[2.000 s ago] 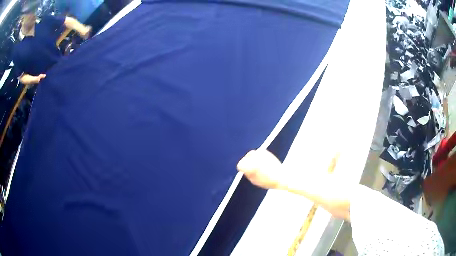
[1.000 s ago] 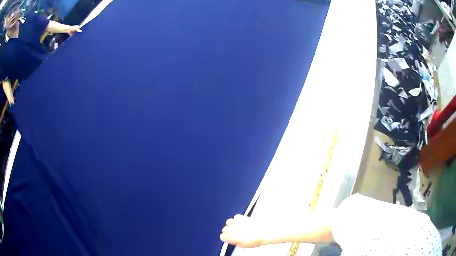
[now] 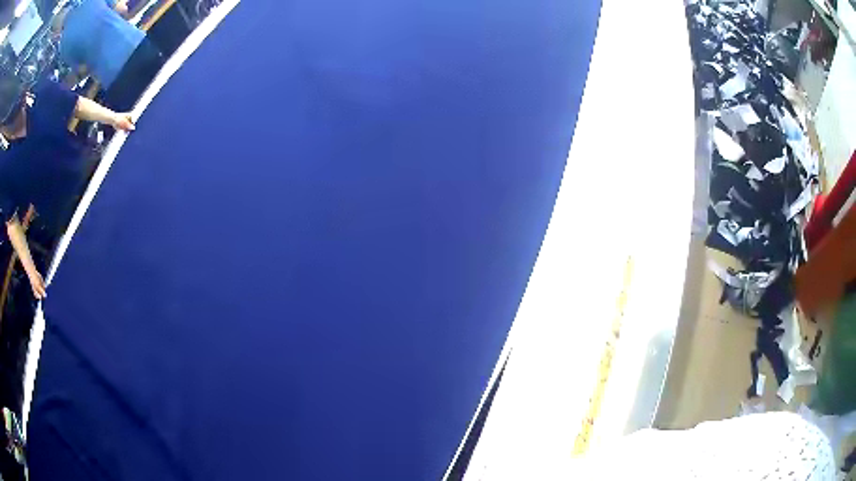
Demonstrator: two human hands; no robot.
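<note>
A huge dark blue fabric ply (image 3: 319,235) covers most of the long table. Its near edge (image 3: 483,399) runs along the white table margin at the right, with a thin pale strip and a dark gap showing low down. The cloth lies mostly smooth, with a few soft folds at the lower left. One of my sleeves, white and dotted, shows at the bottom right; its hand is not seen, cut off by the lower edge or lost in the glare. My other hand is out of the picture.
A person in dark clothes (image 3: 42,150) at the far edge has both hands at the cloth's border. Another person in blue (image 3: 101,42) is behind. A yellow strip (image 3: 605,366) lies along the bright table margin (image 3: 610,169). Scraps (image 3: 751,178) cover the floor at right.
The visible hand on the near edge has moved down out of sight. The cloth's near edge has shifted and flattened, covering most of the dark gap. The other person's hands are lower along the far edge.
</note>
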